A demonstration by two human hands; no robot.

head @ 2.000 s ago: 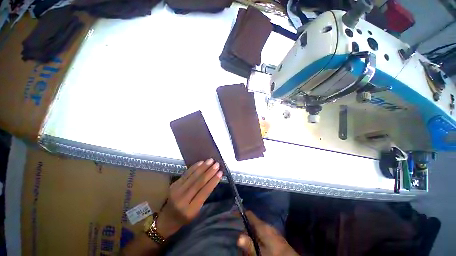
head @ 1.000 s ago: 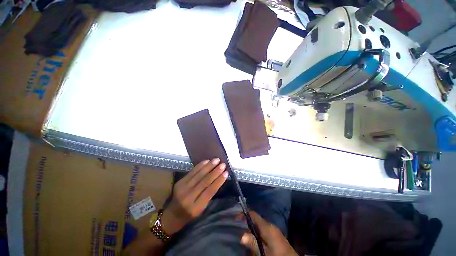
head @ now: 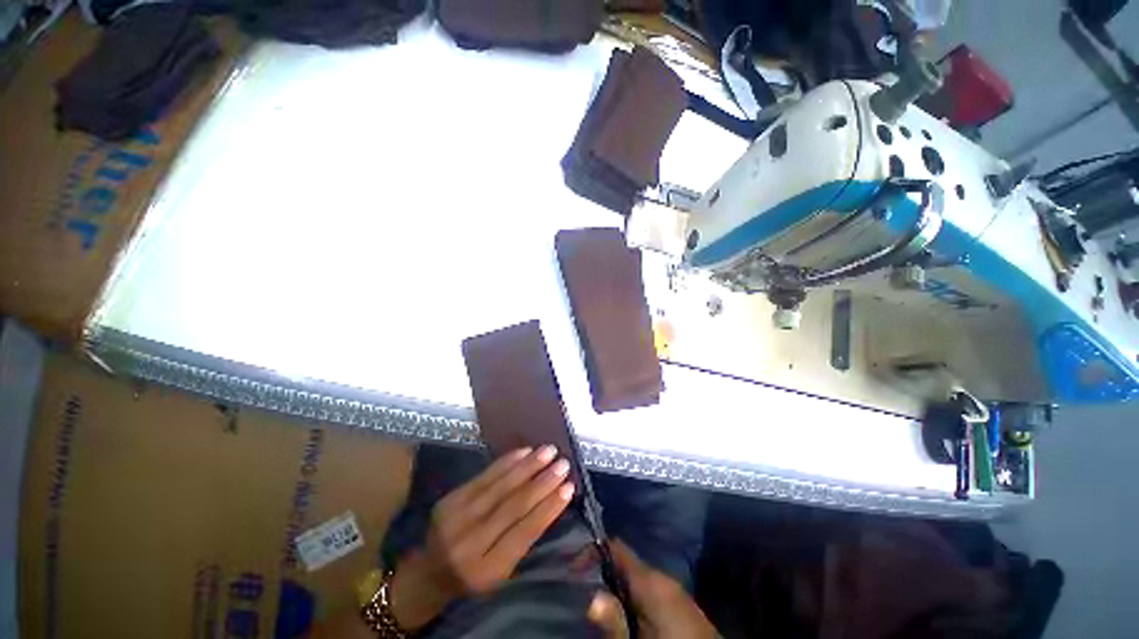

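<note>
A dark brown rectangular panel lies at the table's front edge, its near end under the fingers of my left hand, which presses it flat. My right hand is at the bottom edge, partly cut off, closed around the handles of long black shears. The blades run along the panel's right edge. A short stack of brown panels lies just right of it, beside the needle area. Another brown stack lies behind, left of the machine head.
The white and blue sewing machine stands at the right. A tray of small tools is at the table's right end. Dark cloth piles lie along the far side. Cardboard is at the left below the table edge; dark cloth is heaped lower right.
The view has shifted, so the table items sit slightly lower. The panel, my left hand and the shears keep nearly the same arrangement; the panel remains beside the blades.
</note>
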